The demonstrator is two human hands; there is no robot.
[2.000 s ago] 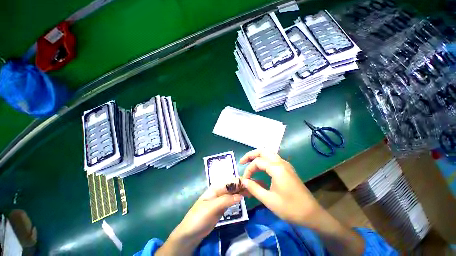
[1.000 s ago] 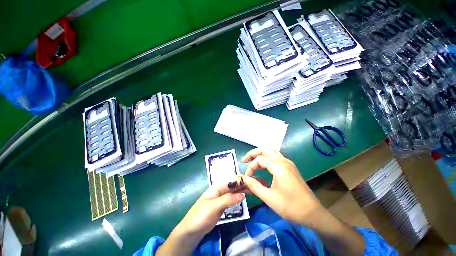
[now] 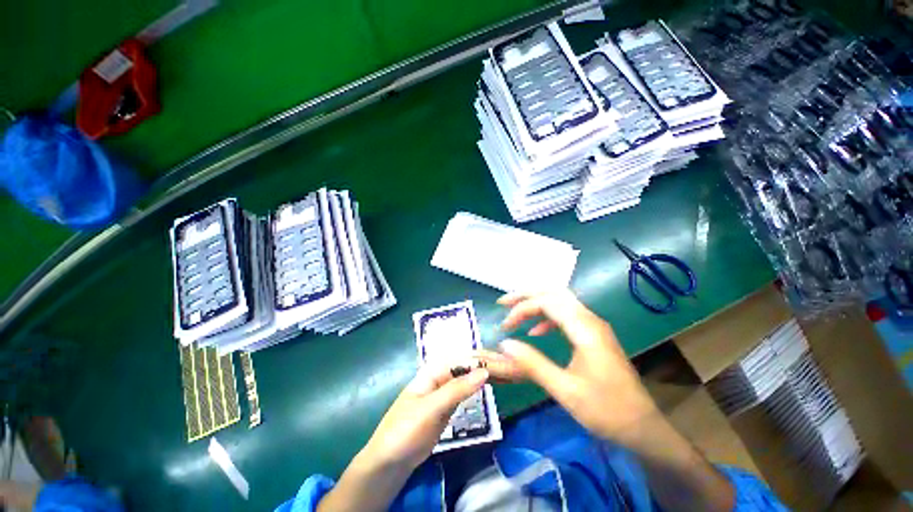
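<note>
A phone-shaped piece on a white backing card (image 3: 469,420) lies upright at the bench's near edge, close to my body. My left hand (image 3: 415,410) is over its middle and pinches a small dark part (image 3: 462,371) between thumb and fingers. My right hand (image 3: 576,365) is just to the right, fingers apart, its fingertips close to the left fingertips. I cannot tell whether the right fingertips hold anything. The hands hide the middle of the piece.
Blank white cards (image 3: 504,252) and dark blue scissors (image 3: 656,277) lie beyond my right hand. Left stacks (image 3: 300,250), right stacks (image 3: 546,85), a yellow sticker sheet (image 3: 209,392), a paper strip (image 3: 229,468), clear plastic bags (image 3: 821,160) and an open carton (image 3: 851,400) surround the work.
My right hand has opened and shifted slightly right, away from the left fingertips. My left hand still pinches the dark part. A blue sleeve and a hand have appeared at the lower left edge.
</note>
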